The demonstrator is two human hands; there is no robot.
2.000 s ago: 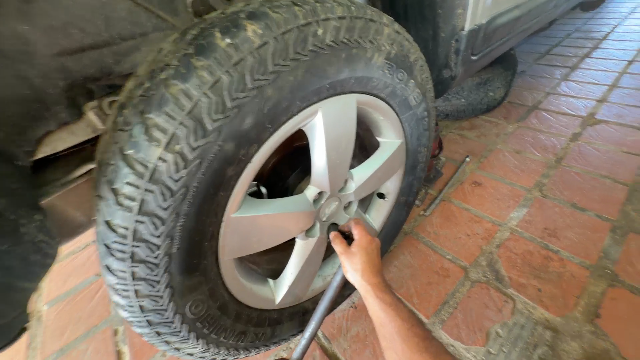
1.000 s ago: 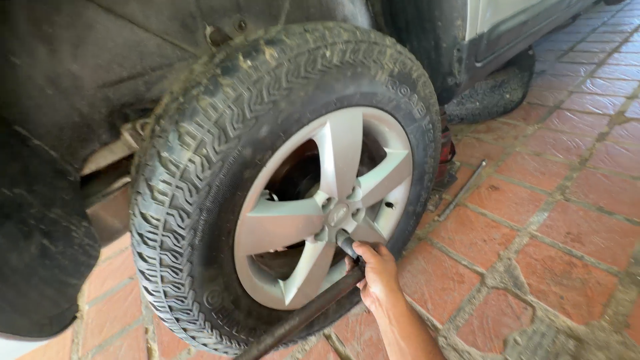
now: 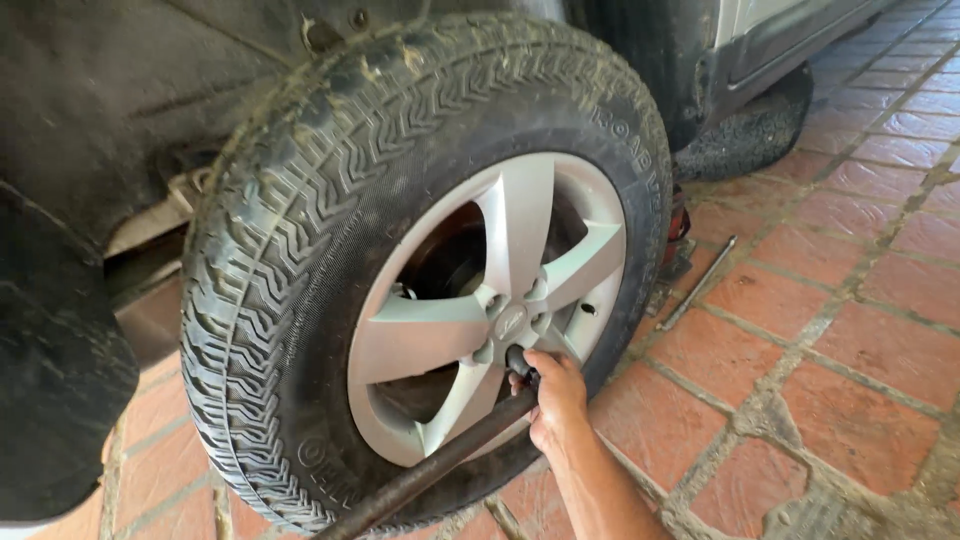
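A car wheel with a silver five-spoke alloy rim point(image 3: 435, 337) and a knobbly black tire point(image 3: 277, 300) fills the middle of the view. My right hand point(image 3: 559, 394) is closed around the head of a lug wrench, where a dark socket point(image 3: 517, 360) meets a lug nut recess below the hub cap point(image 3: 511, 322). From that hand a long dark metal bar point(image 3: 442, 465) slants down to the bottom edge, in front of the lower rim and tire. Its far end lies outside the frame. My left hand is not in view.
A thin metal rod point(image 3: 697, 285) lies on the red tile floor point(image 3: 705, 360) right of the wheel. A red jack-like object point(image 3: 677, 225) is partly hidden behind the tire. Another tire point(image 3: 750, 139) lies under the car's side point(image 3: 795, 45). The dark wheel arch liner point(image 3: 150, 82) surrounds the top left.
Two seconds ago the fingers of my right hand were at the lug nut recess; now they hold the wrench head there. The bar has swung to a flatter slant across the lower wheel.
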